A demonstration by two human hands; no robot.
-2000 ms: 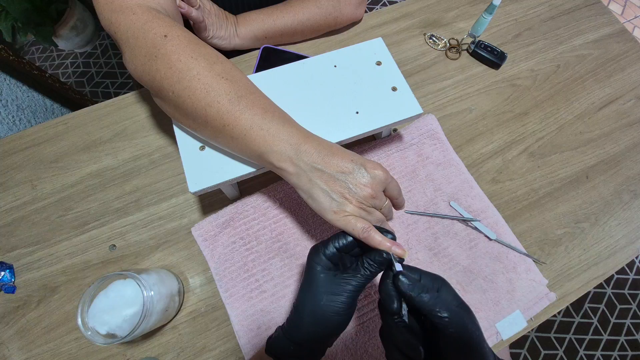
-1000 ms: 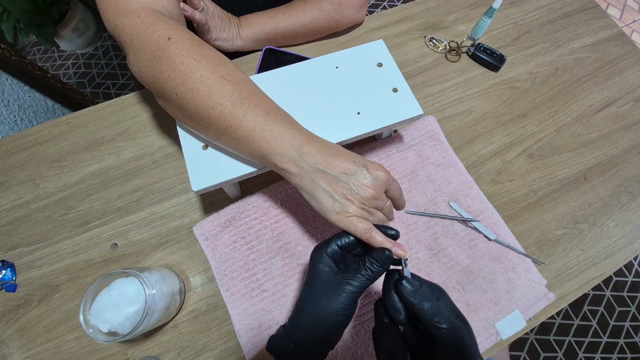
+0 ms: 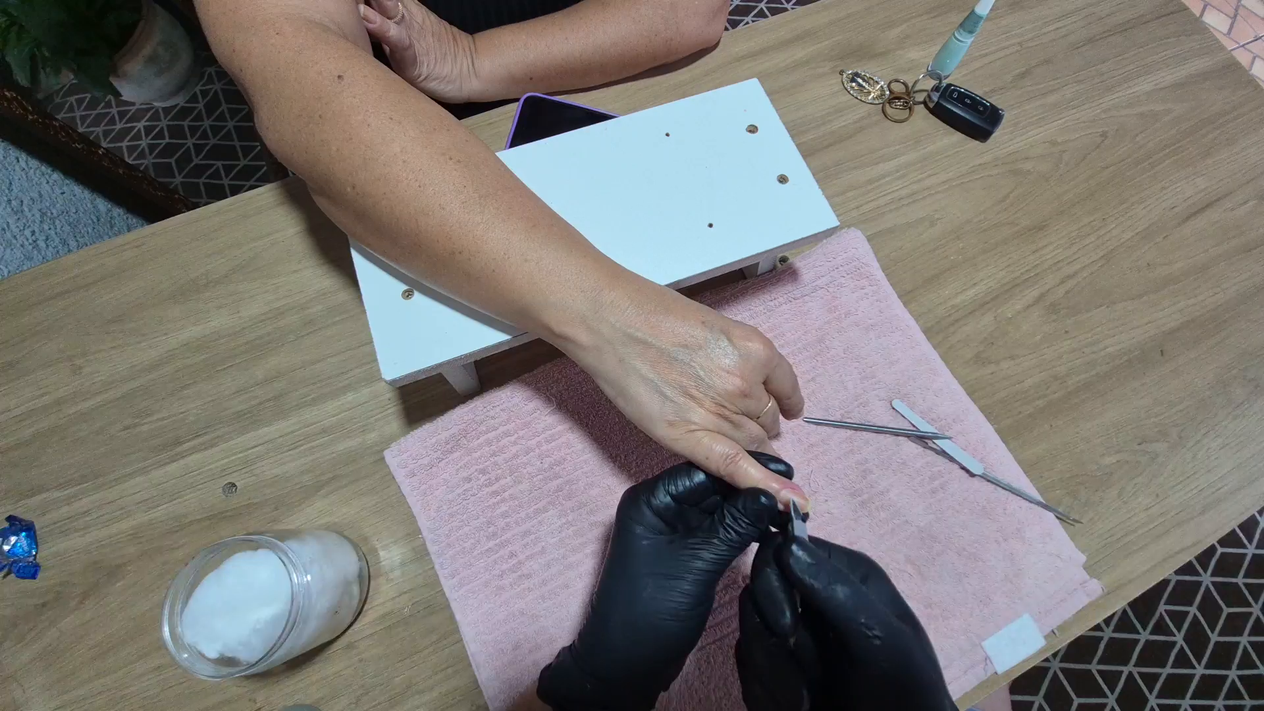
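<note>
My left hand, in a black glove, pinches the thumb of another person's hand near its tip. In my right hand, also black-gloved, is a small metal manicure tool whose tip is at that thumb's nail; most of the tool is hidden by my fingers. The person's forearm lies across a white raised armrest board. Under our hands is a pink towel. To the right on the towel, a thin metal tool crosses a file-like tool with a pale flat end.
A clear jar of white cotton stands at lower left, near a blue shiny object. A car key with rings and a pendant lies at upper right. A phone lies behind the board. A small white piece is on the towel's corner.
My right hand has shifted slightly, and the tool tip has moved from beside the thumb's end onto the nail area. My left hand keeps its hold on the thumb.
</note>
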